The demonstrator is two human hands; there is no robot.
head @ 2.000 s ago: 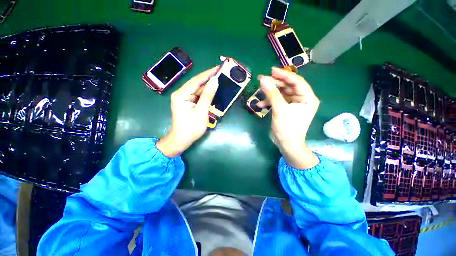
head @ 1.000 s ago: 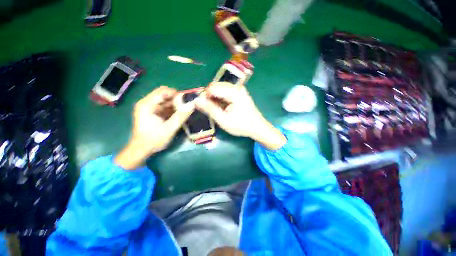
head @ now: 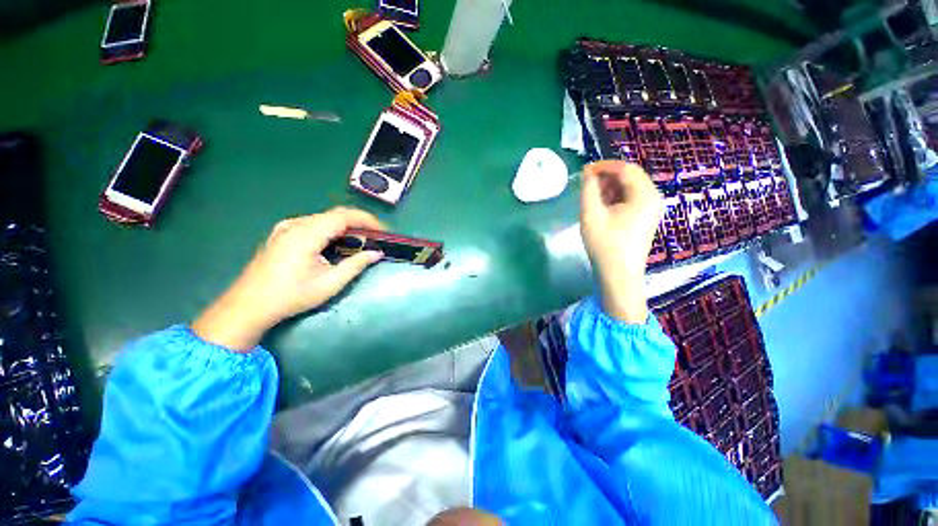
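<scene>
My left hand (head: 298, 269) holds a phone subassembly (head: 401, 249) edge-up at the worktop, its red rim and dark side showing. My right hand (head: 621, 221) is raised beside the loaded tray, with thumb and fingertips together; whether it pinches a small part cannot be seen. A pale-framed phone unit (head: 395, 152) with a round dark disc and an orange flex cable lies just beyond my left hand. Another such unit (head: 395, 57) lies behind it. A phone unit with a dark screen (head: 149, 176) lies at the left.
A white round item (head: 540, 175) lies left of the loaded red tray (head: 689, 180); another red tray (head: 725, 380) sits below. A thin tool (head: 298, 113) lies on the green worktop (head: 247, 205). A metal post (head: 473, 36) stands at the back. A black tray (head: 31, 339) is at left.
The view has swung right. My hands have parted: the left has kept the unit, now turned on its edge, and the right has moved out to the right tray.
</scene>
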